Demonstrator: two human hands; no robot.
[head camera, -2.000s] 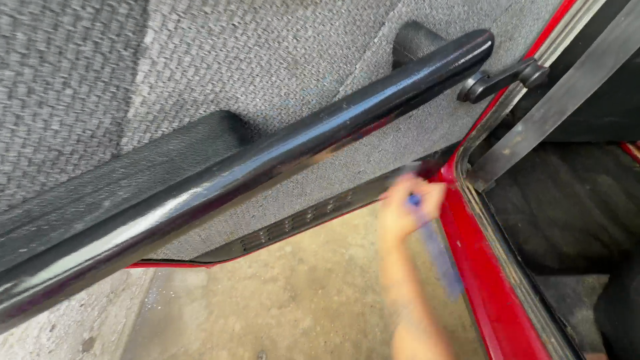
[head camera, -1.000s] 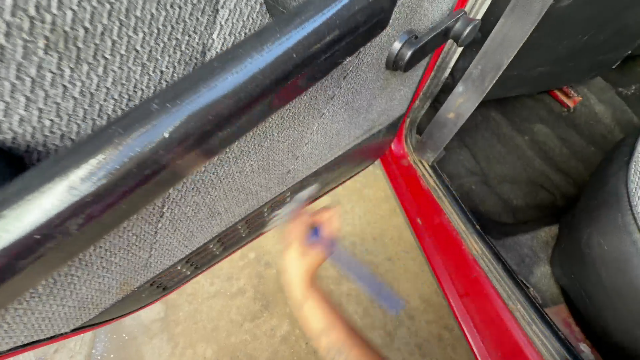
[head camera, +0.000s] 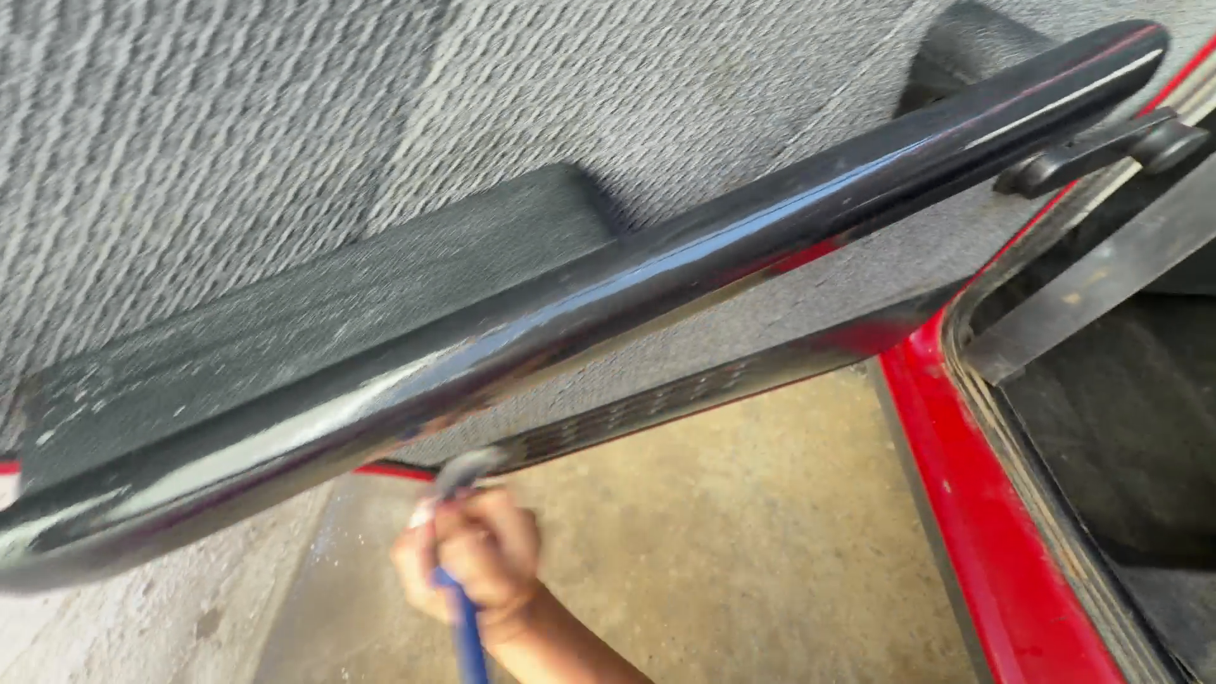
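Observation:
My right hand (head camera: 470, 556) is closed around a brush with a blue handle (head camera: 463, 627), blurred by motion. The brush's pale bristle head (head camera: 467, 470) is at the lower edge of the car door's inner panel, by the left end of the black perforated trim strip (head camera: 627, 408). Above the hand, a glossy black bar (head camera: 722, 223) crosses the grey woven door fabric (head camera: 285, 114) at a slant. Behind it is a dark padded armrest (head camera: 332, 285). My left hand is out of view.
A black window crank (head camera: 1092, 157) sits near the door's right end. The red door sill (head camera: 978, 494) with a worn rubber seal runs down the right, beside a flat metal strap (head camera: 1092, 275) and a dark car floor (head camera: 1130, 408). Concrete ground (head camera: 741, 532) lies below.
My right hand has moved leftward along the door's lower trim with the brush, from near the sill corner to the strip's left end. The view has shifted.

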